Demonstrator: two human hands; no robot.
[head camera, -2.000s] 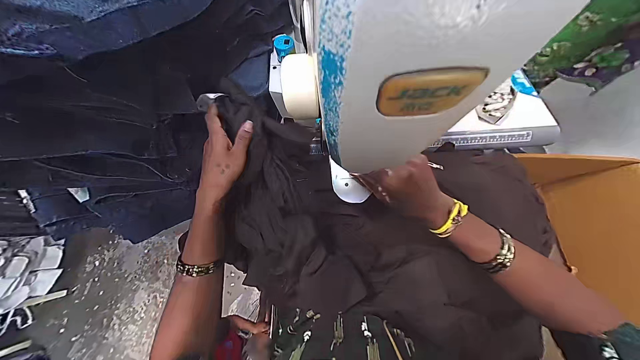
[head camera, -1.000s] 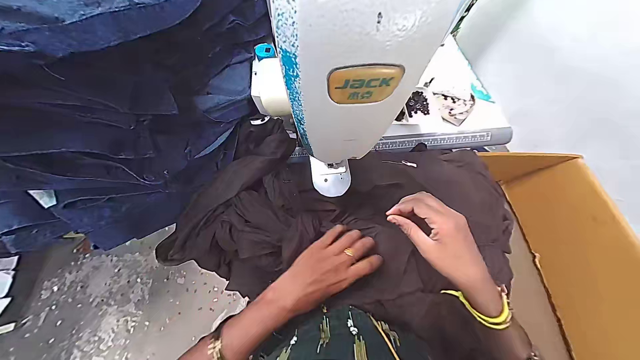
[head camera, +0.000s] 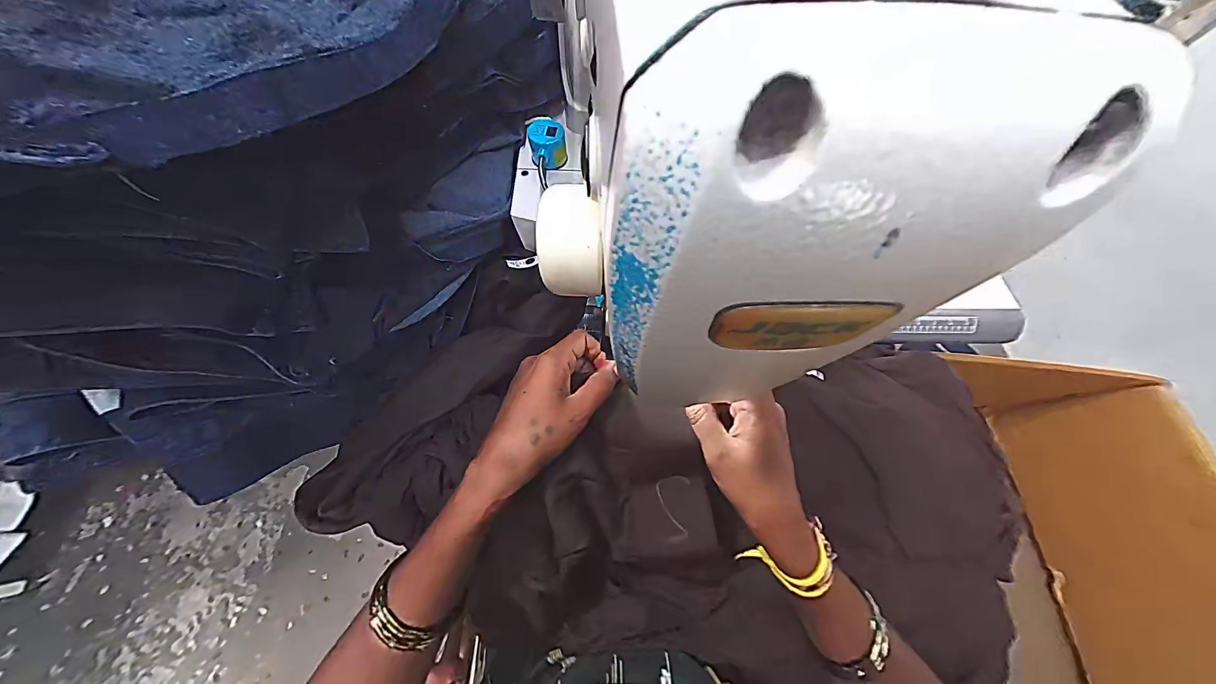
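Note:
A white Jack sewing machine head fills the upper middle and hides its needle area. Dark brown cloth lies bunched below it and over the work surface. My left hand is at the left side of the machine's front end, thumb and fingertips pinched together; whether cloth is between them cannot be told. Just right of the machine's lower tip is my right hand, its fingers curled at the cloth, fingertips partly hidden by the head. A small loose thread lies on the cloth between my wrists.
Dark blue denim garments are heaped at the left. A cardboard box stands at the right. Behind the cloth is the machine's white bed with a ruler strip. Scraps litter the grey floor at lower left.
My left hand has moved up from the cloth to the machine's left side. My right hand has come in close to the machine's tip. The view has shifted nearer the machine head.

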